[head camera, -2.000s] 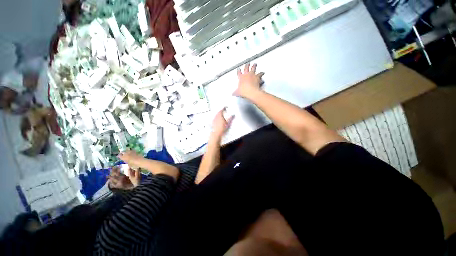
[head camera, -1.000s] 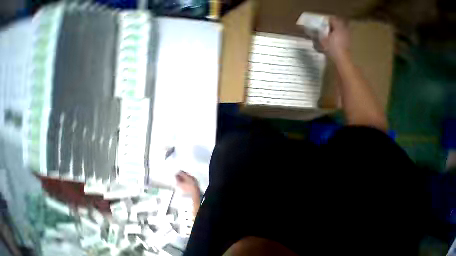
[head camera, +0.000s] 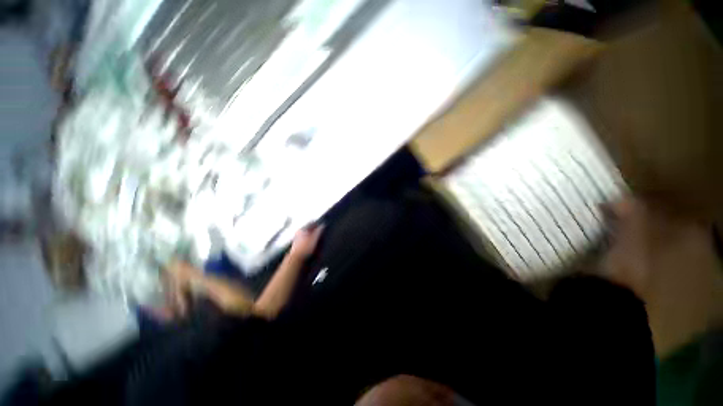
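The view is strongly blurred. The shipping carton (head camera: 499, 91) is open at the right, with white rows of boxes (head camera: 539, 190) inside. My right hand (head camera: 622, 226) is low at the carton's right side, beside the rows; its fingers are too blurred to tell whether it holds anything. My left hand (head camera: 306, 238) is at the near edge of the white bench (head camera: 380, 103); its grip is unclear. The stack of boxes (head camera: 230, 47) stands at the back of the bench, grey-sided with a pale front row.
A loose pile of white boxes (head camera: 127, 174) covers the bench's left part, with dark red cloth (head camera: 170, 95) behind it. A neighbour's hand (head camera: 182, 281) reaches to the pile's near edge, by blue cloth (head camera: 223, 266). Green floor (head camera: 690, 373) shows at the lower right.
The view has swung back toward the bench and pile. My right hand, earlier raised over the carton with a white item, is now lower beside the rows. My left hand is at the bench edge.
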